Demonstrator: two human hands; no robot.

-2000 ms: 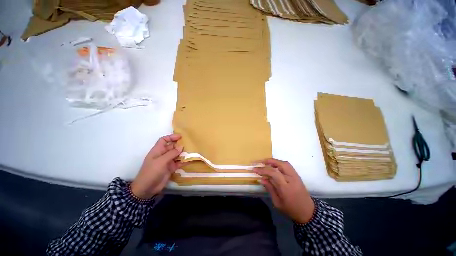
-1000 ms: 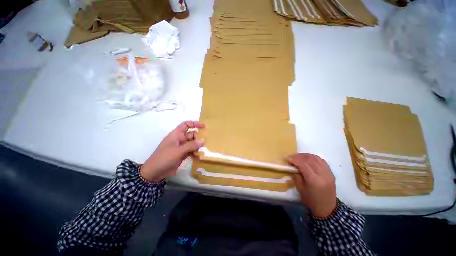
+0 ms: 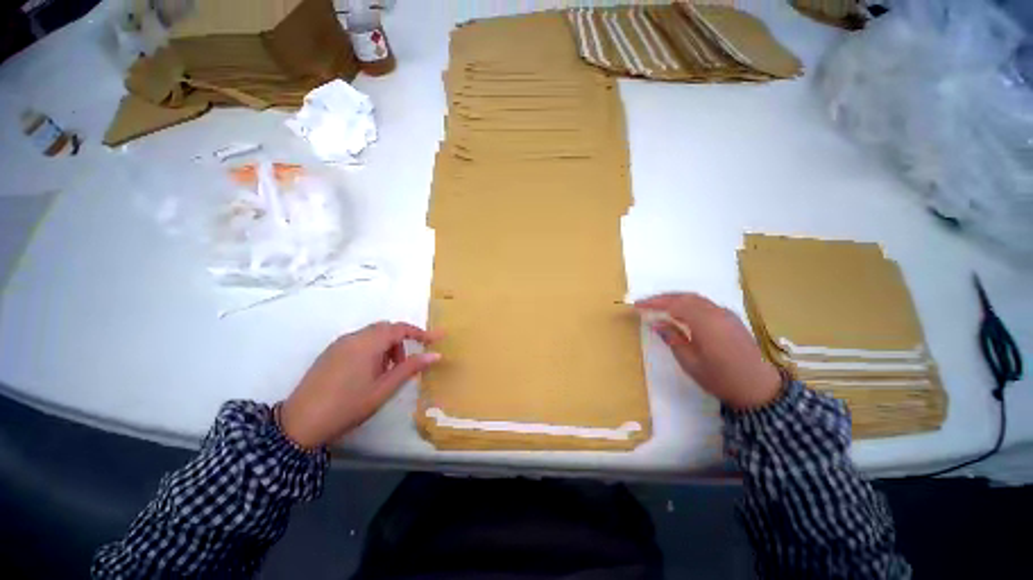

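A long overlapping column of kraft blanks runs away from me. At its near end a white adhesive strip lies flat across the kraft pile. My left hand is at the column's left edge, thumb and fingers apart, fingertips touching the paper. My right hand is at the right edge, fingers bent, one fingertip by the edge. A small pale bit shows between its fingers; I cannot tell if it is held. A stack of taped blanks lies to the right, with white strips at its near edge.
A clear bag of strips, loose strips and crumpled white paper lie left. Kraft stack and small bottle are far left. Fanned taped blanks are at the back. Plastic bag and dark-handled scissors are right.
The lifted blank edge with the strip now lies flat, and one white strip shows at the near edge instead of two. My hands have moved farther up the column's sides. The camera view has shifted.
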